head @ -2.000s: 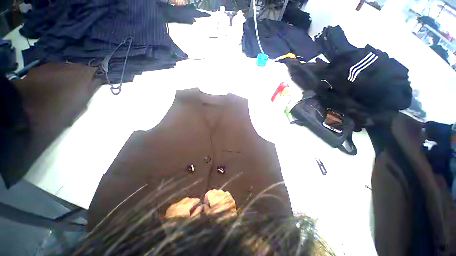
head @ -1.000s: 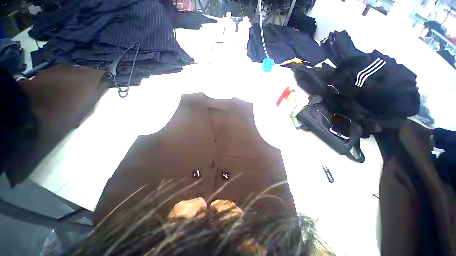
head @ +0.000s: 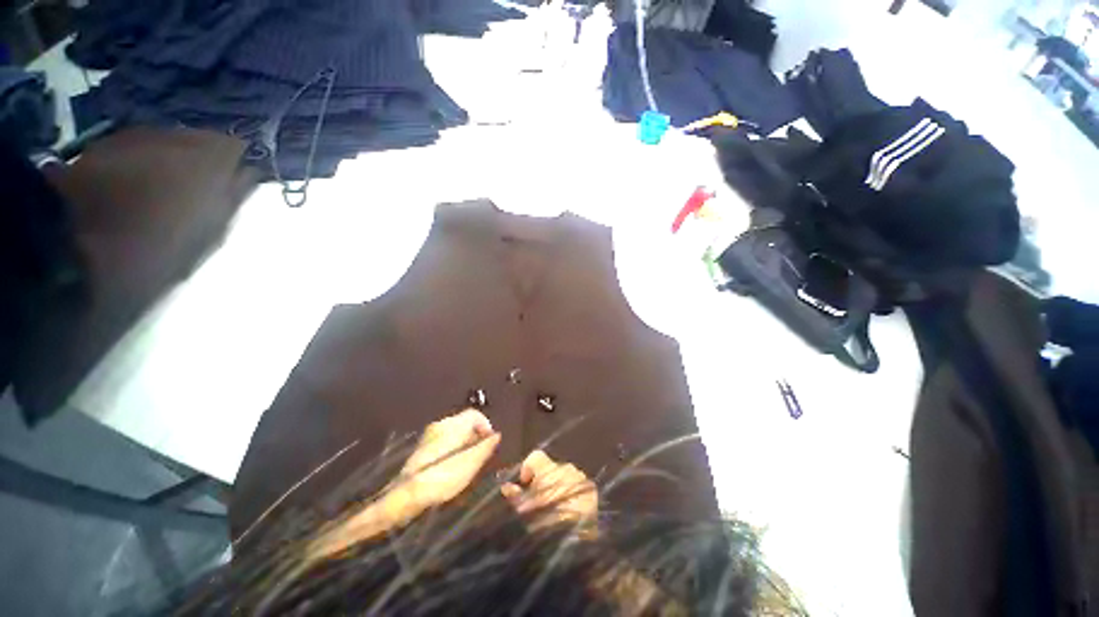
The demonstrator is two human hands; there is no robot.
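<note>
A brown sleeveless vest point(head: 410, 325) lies flat on the white table, neck away from me. Small dark shiny dots point(head: 546, 403), perhaps buttons or snaps, sit on its front. My left hand point(head: 452, 456) rests on the vest just left of the centre front, fingers bent together. My right hand point(head: 554, 492) is just right of the centre line, partly hidden by hair across the bottom of the picture. Both hands are at the front closure. What the fingertips hold, if anything, cannot be made out.
Navy pinstripe pile point(head: 265, 78) far left with a wire hanger point(head: 316, 145). Brown garments point(head: 145, 229) on the left edge. Black bag point(head: 783, 283), striped black jacket point(head: 928, 193), blue cap point(head: 653, 128) and red item point(head: 691, 209) upper right. Slim dark tool point(head: 789, 399) right of the vest.
My left hand has moved up the vest, showing more of the hand and wrist. My right hand has moved slightly right, and the hands are farther apart. The view has shifted slightly.
</note>
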